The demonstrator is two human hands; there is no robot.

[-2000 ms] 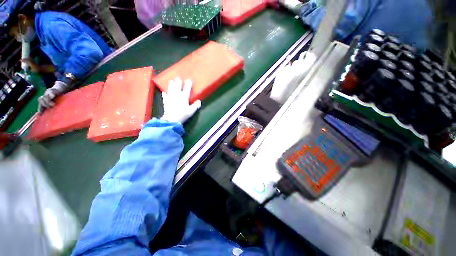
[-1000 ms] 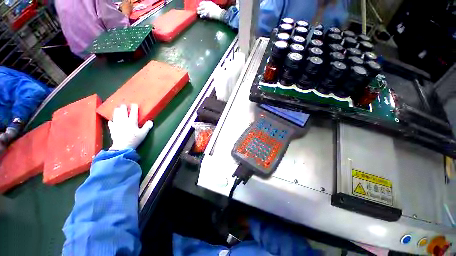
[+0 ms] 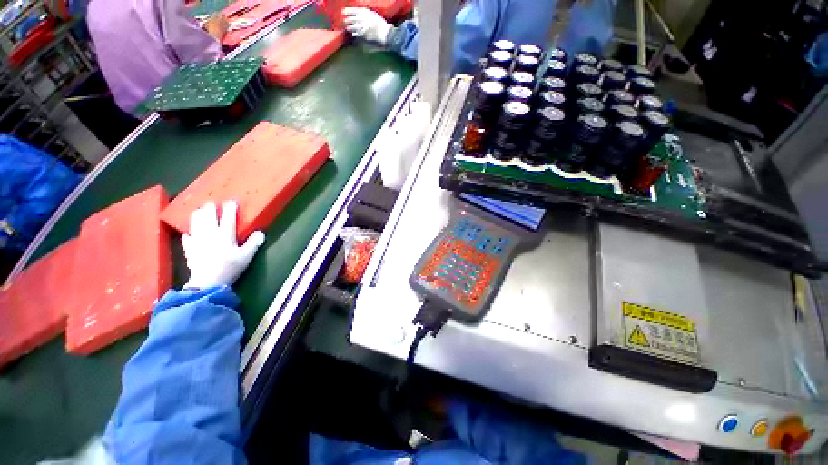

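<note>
My left hand (image 3: pixel 216 247), in a white glove, lies palm down with spread fingers on the near edge of a red-orange foam pad (image 3: pixel 259 173). The thumb is off the pad's right side, and the hand does not close around it. Two more foam pads, one nearer (image 3: pixel 123 268) and one cut off by the left edge (image 3: pixel 36 304), lie to the left. The pads rest on the dark green conveyor belt (image 3: pixel 204 331). My right hand is not in view; blue cloth shows at the bottom.
A perforated green board (image 3: pixel 204 86) and another pad (image 3: pixel 304 56) lie farther up the belt. A silver machine (image 3: pixel 545 281) stands right, with a handheld controller (image 3: pixel 463 268) and capacitor board (image 3: pixel 563 168). A parts bag (image 3: pixel 359 257) sits beside the belt. People stand opposite and beyond.
The view has swung right, showing more of the machine. My left hand stays on the same pad. The other person's grey-gloved hand at the left has left view.
</note>
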